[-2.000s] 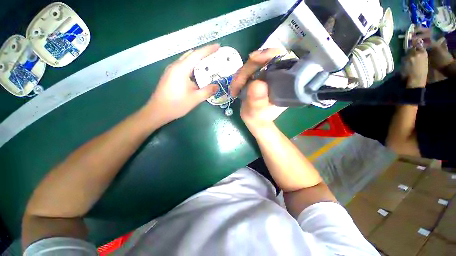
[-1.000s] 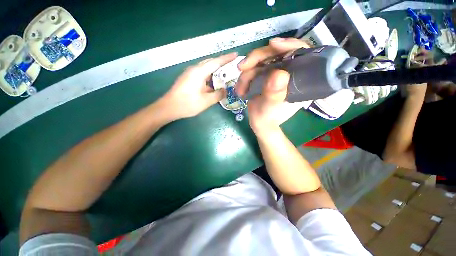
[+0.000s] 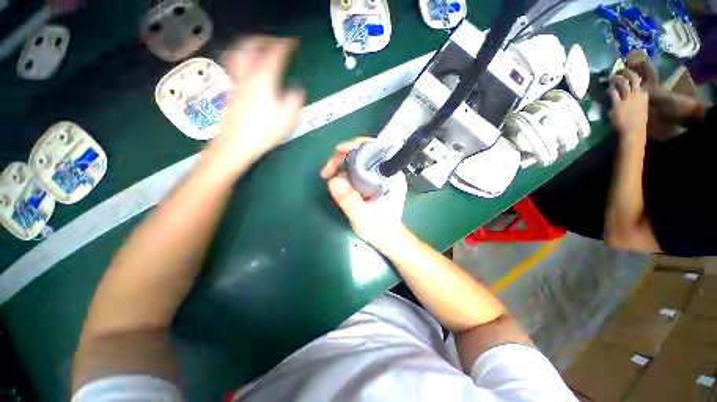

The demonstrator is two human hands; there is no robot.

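My left hand is blurred, raised over the bench, with thumb and fingers apart and nothing seen between them. A cream housing shell with a blue circuit board lies just left of it, its right edge overlapped by the hand. My right hand holds the grey electric screwdriver, seen from its rear, cord running up and right. The bit tip is hidden. The white-grey screw feeder stands right of it.
More shells with blue boards lie at left and top. Shells without blue show at upper left. A pale strip crosses the green bench. White shells are piled behind the feeder. A neighbouring person's hands are at right.
My left hand has left the shell it held by the screwdriver and moved up and left. The screwdriver has turned more upright near the feeder. The view has shifted, showing more shells.
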